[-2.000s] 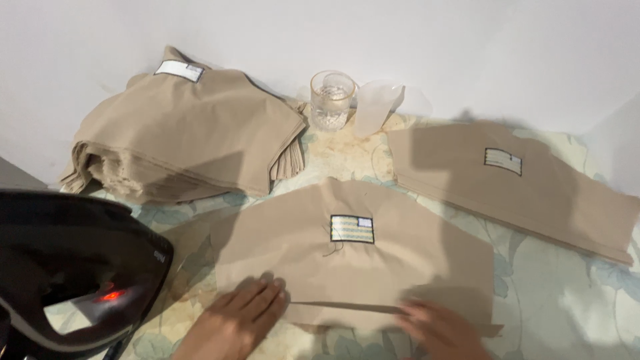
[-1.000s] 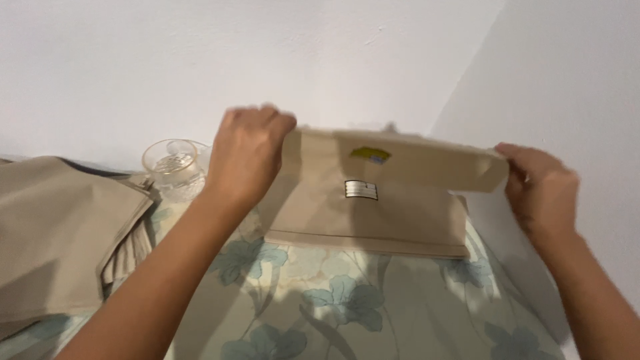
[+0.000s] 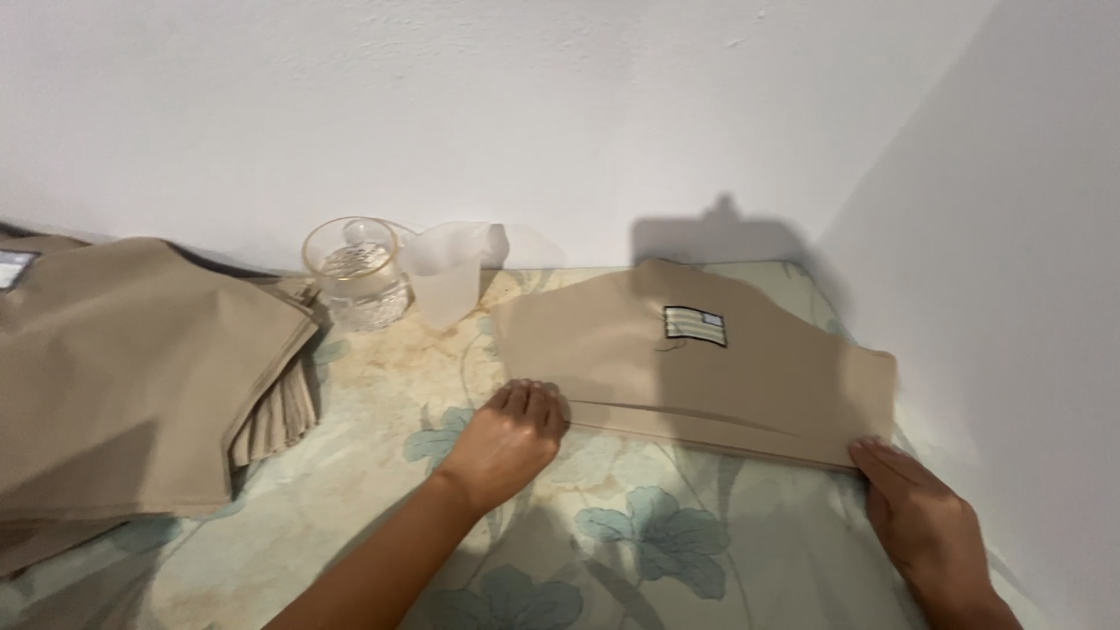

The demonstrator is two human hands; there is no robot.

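A tan fabric piece with a curved top edge and a folded lower hem lies flat on the floral cloth at the right. A black-edged flag patch sits near its upper middle, with loose threads at its left. My left hand grips the piece's lower left corner with curled fingers. At the lower right corner, my right hand pinches the edge between thumb and fingers. Whether another piece lies beneath is hard to see.
A thick stack of tan fabric pieces lies at the left, its layered edges showing. A clear glass cup and a translucent plastic cup stand near the white wall. Floral cloth covers the work surface.
The view has shifted right. Both hands have carried the fabric piece from the front middle to the right and lowered it over the place where another patched piece lay.
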